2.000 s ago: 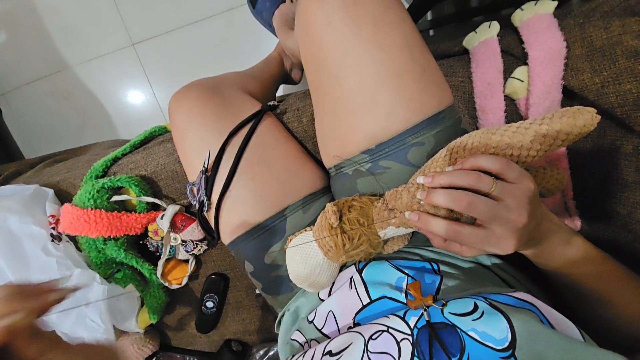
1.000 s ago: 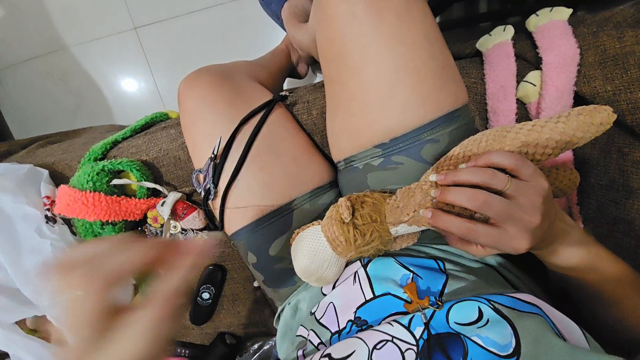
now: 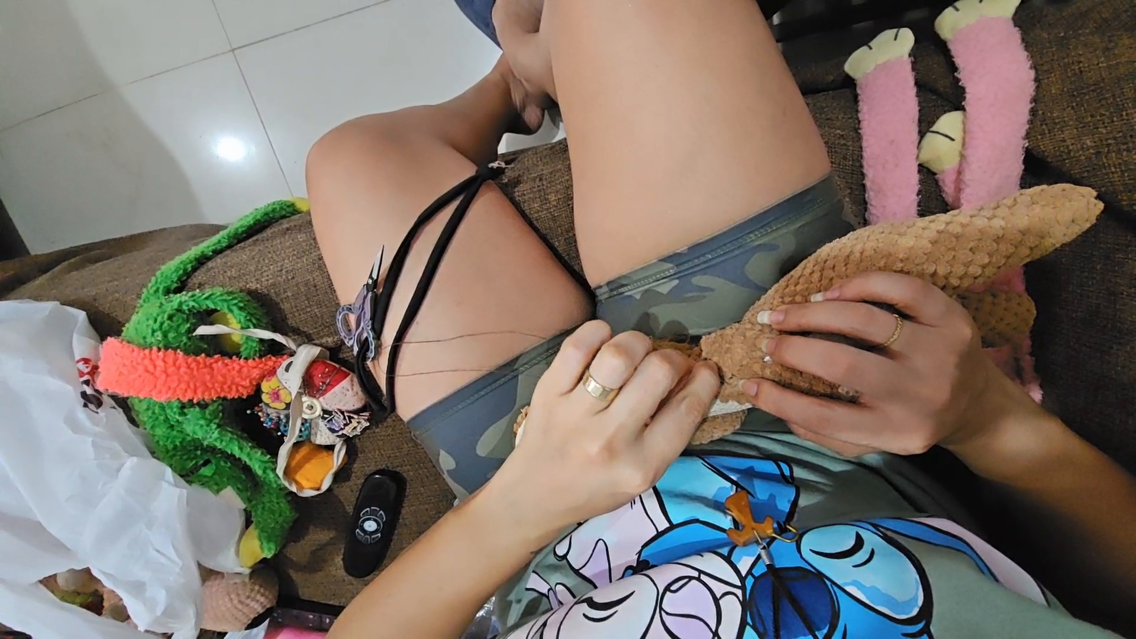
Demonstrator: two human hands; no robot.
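Observation:
A tan textured plush toy [image 3: 923, 248] lies across my lap, its long tapered part pointing to the upper right. My right hand [image 3: 852, 355] grips its body, fingers curled over the near side. My left hand [image 3: 612, 408] is closed over the toy's brown furry part and hides most of it; whether it pinches a needle cannot be seen. A thin brown thread [image 3: 461, 337] runs from near my left hand over my thigh. Small embroidery scissors [image 3: 362, 311] hang from a black cord [image 3: 444, 222] on my leg.
On the brown couch [image 3: 275, 266] lie a green plush toy [image 3: 209, 426] with a coral band, a pincushion with pins [image 3: 333, 390], a black remote-like device [image 3: 373, 524] and a white plastic bag [image 3: 80, 461]. Pink plush limbs [image 3: 887, 133] lie at the upper right.
My left hand has moved from the lower left, over the bag, to the toy's furry part, which it now covers. My right hand still grips the toy.

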